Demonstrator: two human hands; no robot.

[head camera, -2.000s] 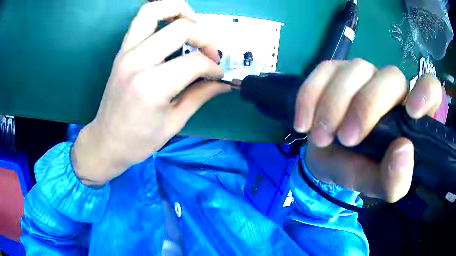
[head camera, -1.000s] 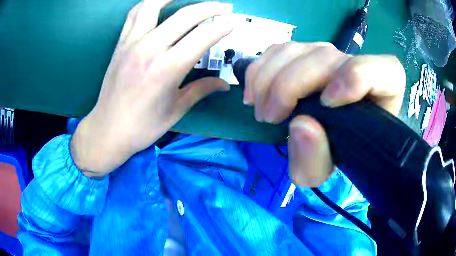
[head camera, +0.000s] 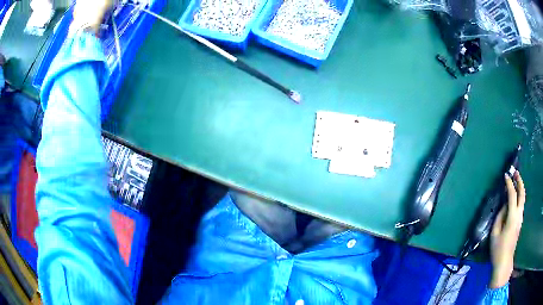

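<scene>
A flat white plate with a stepped lower edge and small holes lies on the green mat. A cable runs from the blue cable tray at upper left to a small end plug on the mat. My left hand is over that tray, blurred and cut off by the top edge; its fingertips are hidden. My right hand is at the right edge of the mat, against a black screwdriver; its grip is unclear. A second black screwdriver lies between the plate and my right hand.
Two blue trays of tiny screws stand at the top centre. Crumpled clear bags and small black parts lie at upper right. A blue bin holding white plates is below the bench's left edge.
Both hands have left the plate, my left to the upper left and my right to the far right. The screwdriver is out of the working position at the plate. The view has shifted, showing more bench.
</scene>
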